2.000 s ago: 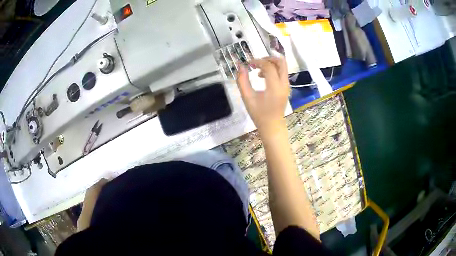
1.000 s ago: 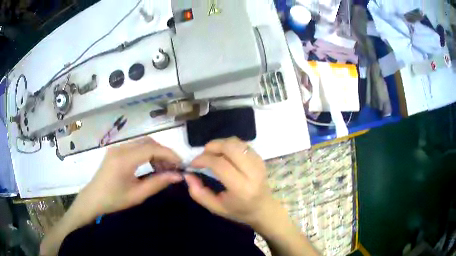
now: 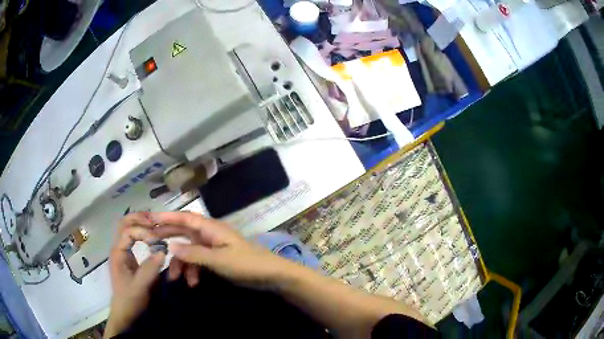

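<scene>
My left hand (image 3: 129, 265) and my right hand (image 3: 208, 248) meet in front of the sewing machine (image 3: 199, 86), above the table's front edge. Their fingertips close around a small dark and silvery round piece (image 3: 158, 247), perhaps a bobbin or bobbin case. The fingers hide most of it. The pale grey machine is marked JUKI and has an orange-red switch. A black mobile phone (image 3: 245, 182) lies on the table beside the machine's handwheel.
A blue side tray (image 3: 424, 126) holds fabric scraps, an orange-white packet (image 3: 381, 86) and a white strip. A yellow-framed trolley with a printed top (image 3: 397, 225) stands at the right. A slotted rack (image 3: 286, 116) lies beside the machine. The floor is dark green.
My right hand has come from the slotted rack to my left hand. Since one second ago both hands, still together, appear further left in view, which has also turned. The snips are now out of sight.
</scene>
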